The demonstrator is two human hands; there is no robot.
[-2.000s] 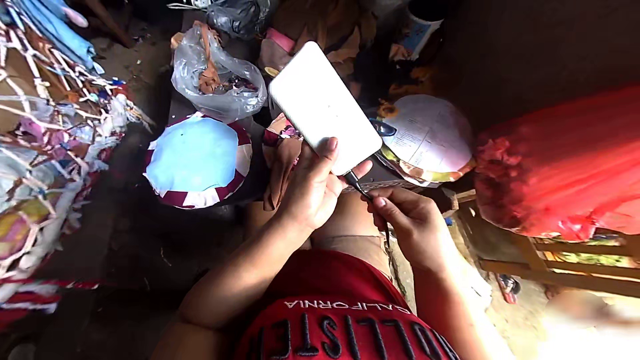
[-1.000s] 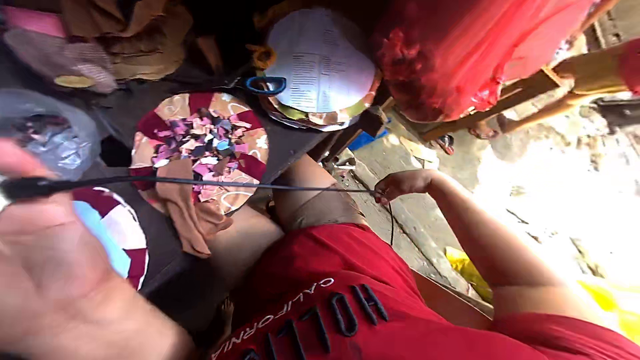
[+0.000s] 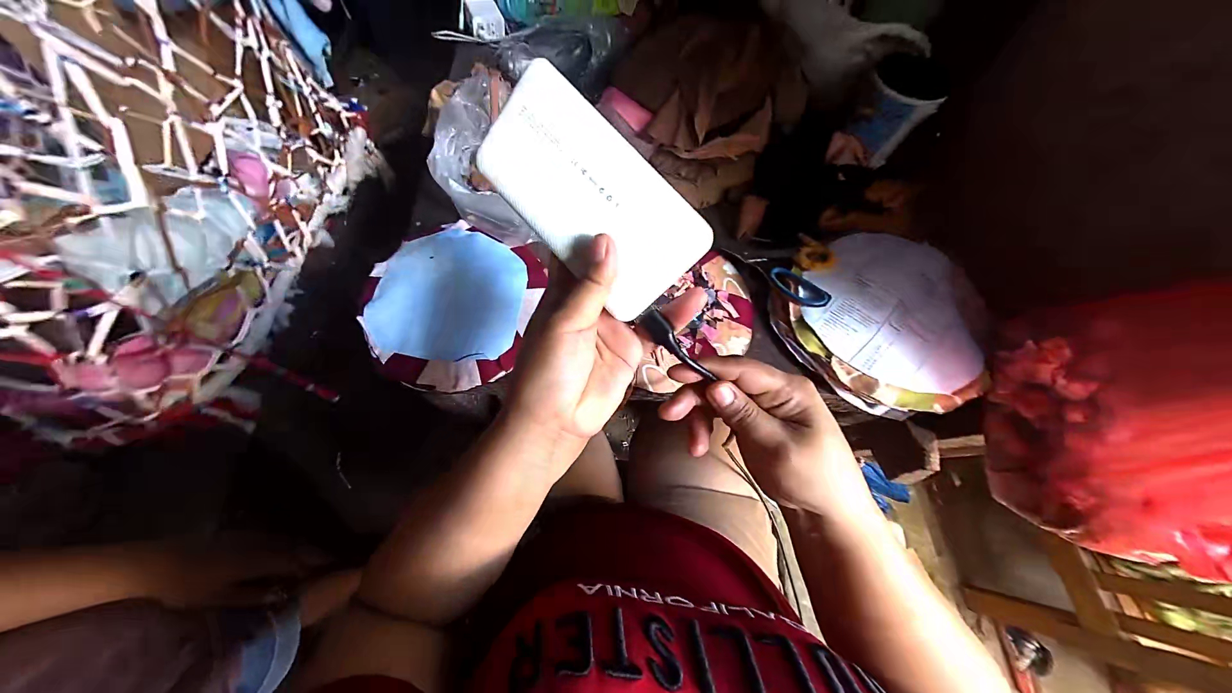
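My left hand (image 3: pixel 577 356) holds a white rectangular device (image 3: pixel 597 192), which looks like a power bank, by its lower edge, thumb on its face. A black cable plug (image 3: pixel 664 329) meets the device's lower corner. My right hand (image 3: pixel 770 423) pinches the black cable just behind that plug, between thumb and fingers. The cable runs down over my lap. Behind my hands lies a round patchwork fabric piece (image 3: pixel 727 308) with scraps on it, partly hidden. Left of it rests another round piece with a light blue centre (image 3: pixel 448 294).
At right, blue-handled scissors (image 3: pixel 799 287) lie by a paper-topped round stack (image 3: pixel 890 322). A red plastic bag (image 3: pixel 1126 414) stands beyond. At left is a net holding fabric scraps (image 3: pixel 183 241). A clear plastic bag (image 3: pixel 467 159) lies behind. Part of another person's arm (image 3: pixel 144 577) shows at lower left.
A second ago my hands were far apart with the cable stretched between them; now they are close together at the device. The view has swung back left.
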